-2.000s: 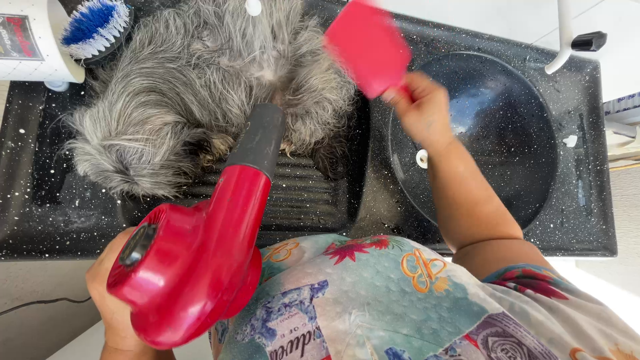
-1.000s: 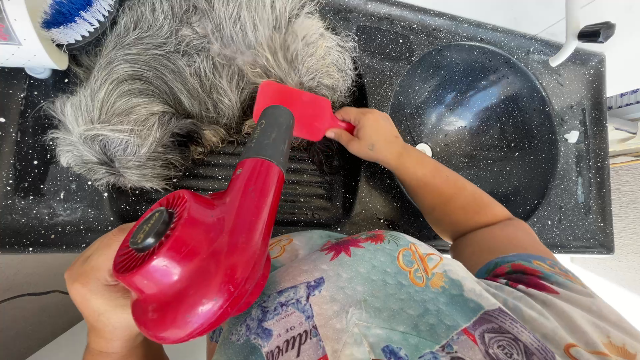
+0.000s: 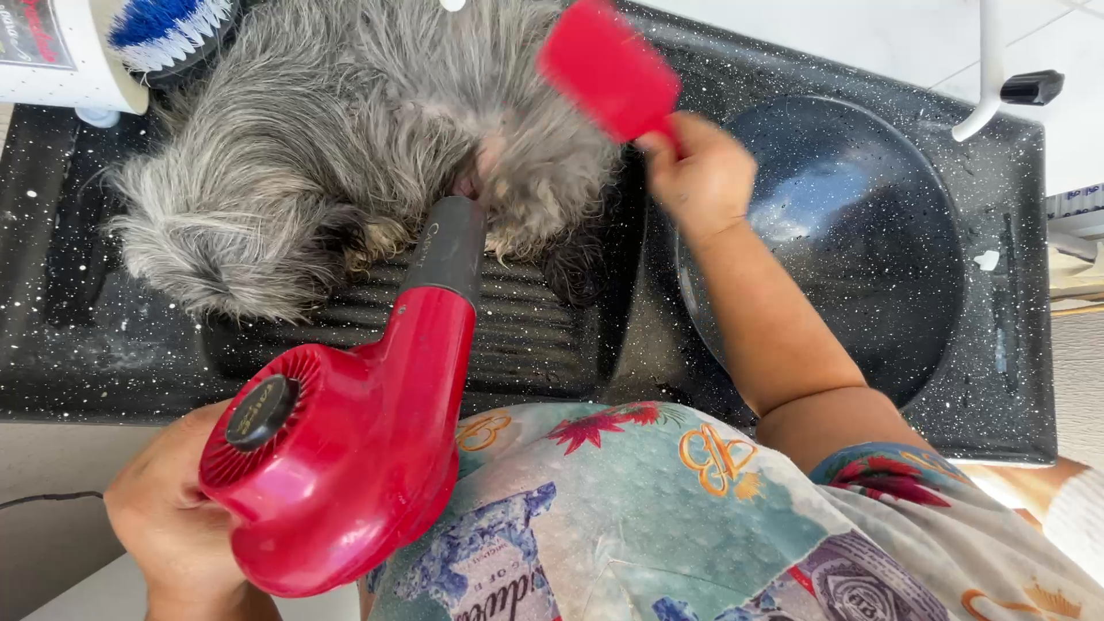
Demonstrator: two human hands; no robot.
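Observation:
My left hand (image 3: 177, 509) is closed on a red hair dryer (image 3: 362, 448), whose dark nozzle points up at the belly side of a grey long-haired dog (image 3: 345, 112). The dog lies over the ribbed part of a speckled black sink unit. My right hand (image 3: 703, 172) grips the handle of a red paddle brush (image 3: 608, 69), held over the dog's hindquarters at the right. The brush is blurred and its back faces up; its bristles are hidden. The handle of the dryer is hidden behind its body.
A round black basin (image 3: 862, 233) lies to the right, with a white faucet (image 3: 987, 78) behind it. At the upper left are a white container (image 3: 65, 65) bearing writing and a blue-and-white bristle brush (image 3: 168, 30). A dark cord (image 3: 52, 498) runs at the left.
A second ago the red brush was low against the dog's fur beside the nozzle; my right hand has moved it up and to the right. The dryer remains in my left hand.

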